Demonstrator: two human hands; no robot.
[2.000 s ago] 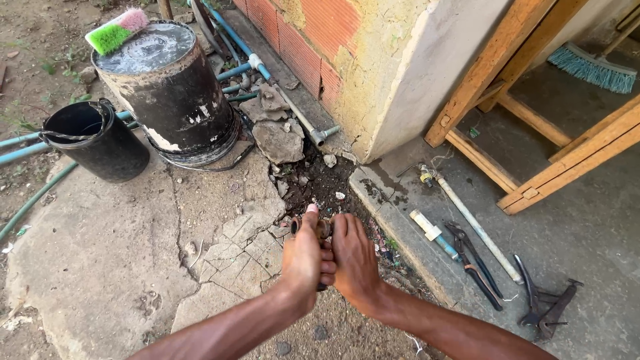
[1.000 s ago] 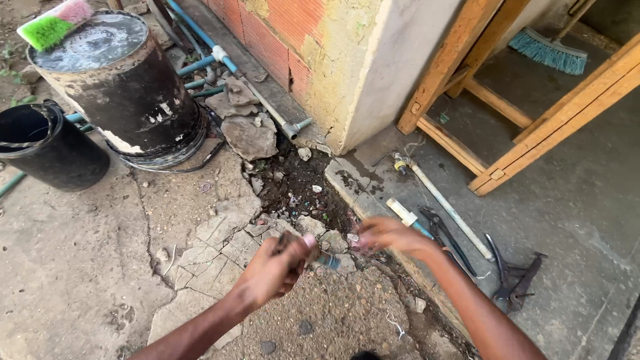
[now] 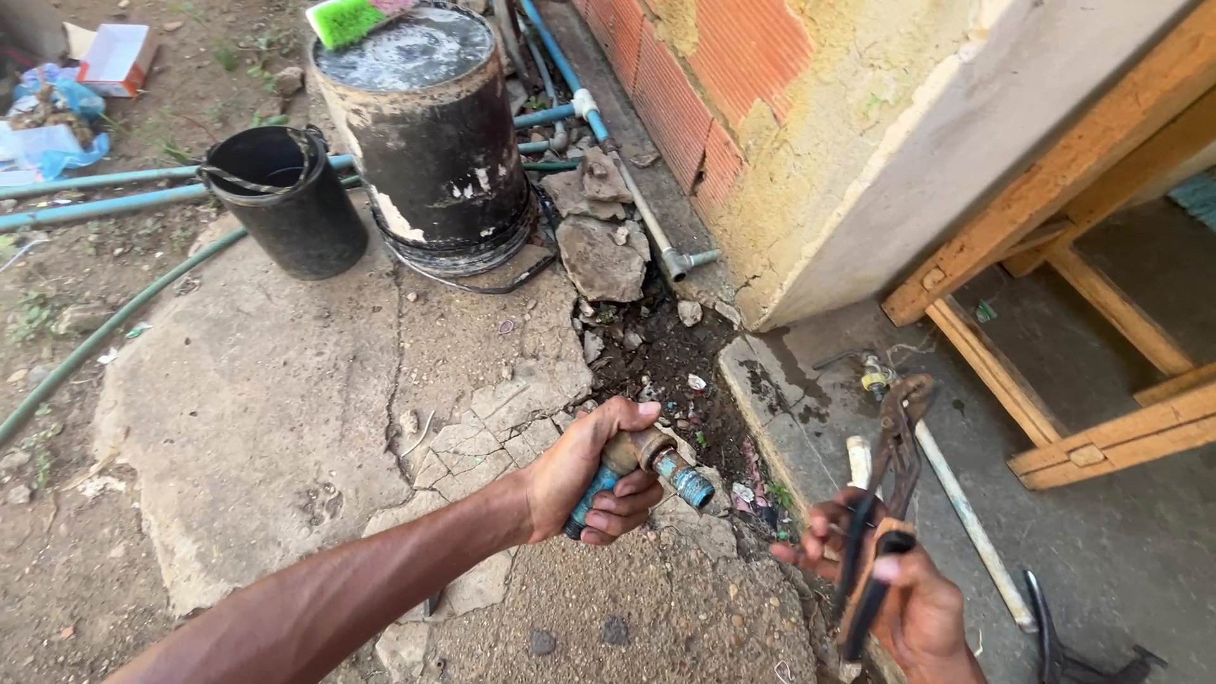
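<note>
My left hand (image 3: 598, 475) grips a corroded metal elbow fitting (image 3: 635, 448) with blue-coated pipe ends; the threaded end (image 3: 686, 480) sticks out to the right. Over the slab's edge, my right hand (image 3: 888, 579) holds rusty slip-joint pliers (image 3: 898, 427) by their dark handles, jaws upward and slightly blurred. Behind the pliers a short white pipe piece (image 3: 859, 458) is partly hidden. A long whitish pipe (image 3: 974, 522) with a yellow-banded fitting (image 3: 874, 378) lies on the grey floor. Another dark metal tool (image 3: 1064, 636) rests at the lower right.
A small black bucket (image 3: 285, 204) and a large drum (image 3: 437, 152) with a green-and-pink brush (image 3: 347, 21) on it stand at upper left. Broken concrete (image 3: 603, 256) and a capped pipe stub (image 3: 676, 264) lie by the wall corner (image 3: 760, 313). A wooden frame (image 3: 1054, 247) stands right.
My hands have moved apart from their earlier position together. My right hand has taken up the pliers that lay on the floor; my left hand keeps hold of the fitting.
</note>
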